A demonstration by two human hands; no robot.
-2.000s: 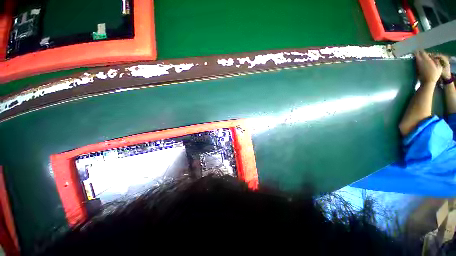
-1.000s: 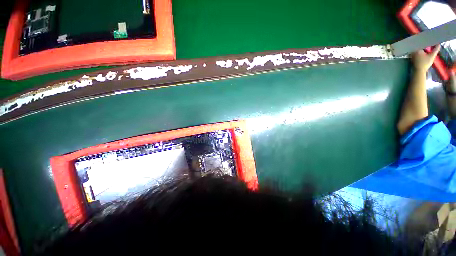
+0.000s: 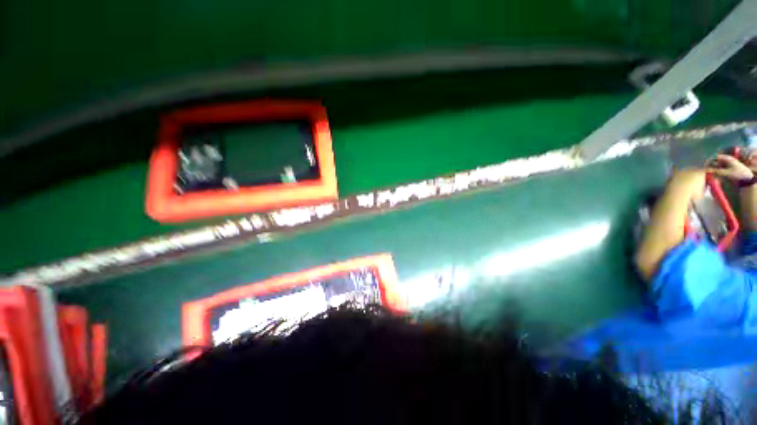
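Observation:
An open tablet unit [image 3: 274,309] lies on the dark-green bench in a red holding frame [image 3: 286,280]. Its pale battery area glares and a detailed board area lies toward its right end. The lower part of the unit is hidden behind the dark hair of the wearer's head. Neither my left hand nor my right hand is in view. The picture is slightly blurred.
A red-framed tablet [image 3: 241,203] sits on the green belt beyond the chipped rail [image 3: 378,197]. Red frames [image 3: 75,332] stand at left. A grey metal arm [image 3: 656,95] slants at right. A neighbouring worker in blue [image 3: 705,286] handles a red-framed unit [image 3: 720,212].
The view has shifted up, showing more belt and the red frames at left. The neighbour's red-framed unit is now on the near side of the rail. The bench unit looks smaller and lies lower in view.

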